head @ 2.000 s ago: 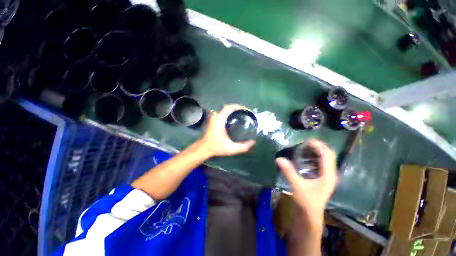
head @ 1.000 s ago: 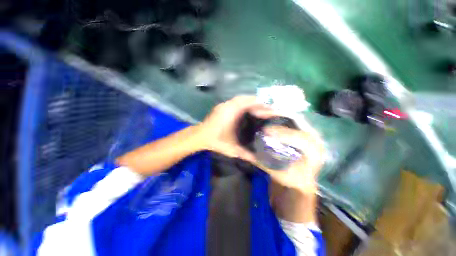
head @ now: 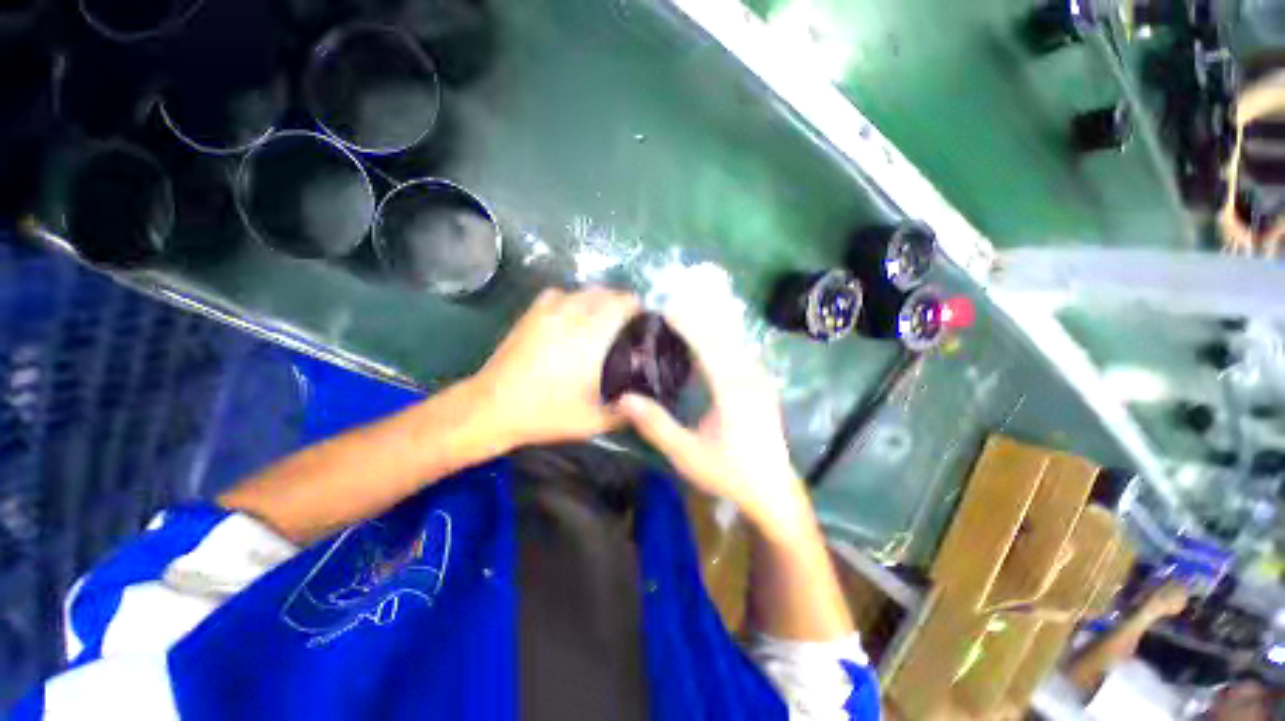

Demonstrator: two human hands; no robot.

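Note:
My left hand (head: pixel 553 369) and my right hand (head: pixel 730 423) are bare and hold one black cylindrical unit (head: pixel 647 364) between them, over the near edge of the dark green bench. Its dark round end faces up. Whether an inner unit sits fully inside it cannot be told. Open black housings (head: pixel 440 240) with thin round rims stand clustered at the upper left. Several dark inner units (head: pixel 834 304) with shiny ends stand to the right of my hands, one beside a small red item (head: pixel 957 313).
A long dark slim tool (head: pixel 863 420) lies on the bench (head: pixel 564 155) at right. A cardboard box (head: pixel 1008 563) is at lower right. A blue mesh crate (head: pixel 127 380) is at left. A conveyor (head: pixel 972 183) with a pale edge runs behind. Another person's arm (head: pixel 1120 641) shows at lower right.
Two seconds ago each hand held a separate part. The hands have come together on one black unit. The view has shifted, and the unit's shiny end no longer shows.

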